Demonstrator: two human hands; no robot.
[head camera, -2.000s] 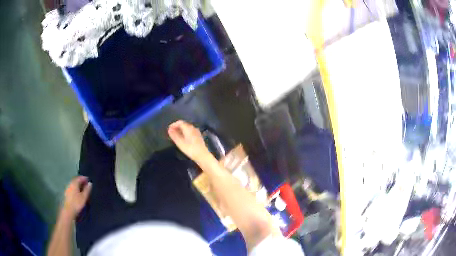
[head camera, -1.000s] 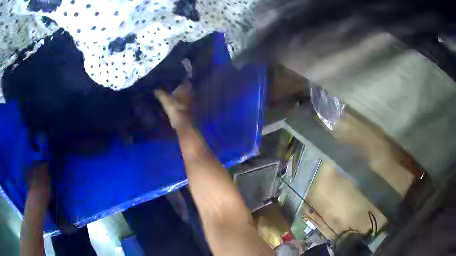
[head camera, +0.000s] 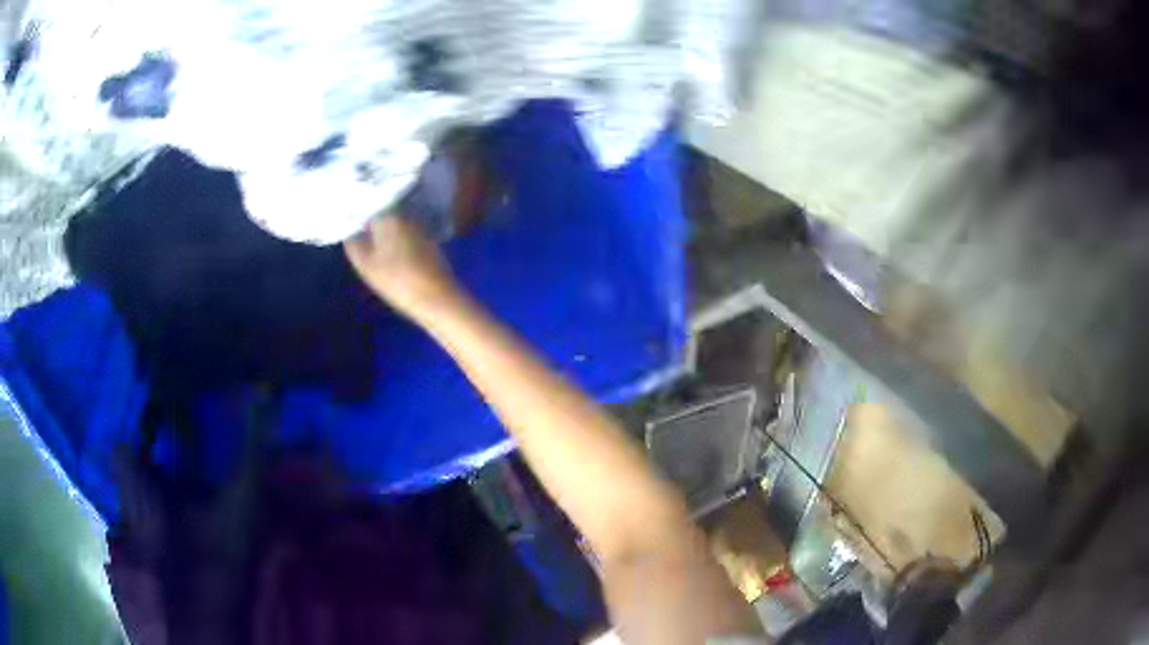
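A blue crate stands in front of me with dark garments heaped in its left and middle part. My right hand reaches into the crate at the edge of the dark cloth, just below the spotted white fabric. Its fingers look bent, but blur hides whether they hold cloth. My left hand is not visible. Dark cloth also hangs over the near rim of the crate and fills the lower left.
White fabric with dark spots lies across the far side of the crate. To the right are a grey metal frame, a brown board and thin cables. Green floor shows at the lower left.
The view has moved from the lap to close over the crate. My right hand has gone into the crate and shifted slightly left. My left hand has left view. Dark cloth now covers the near rim.
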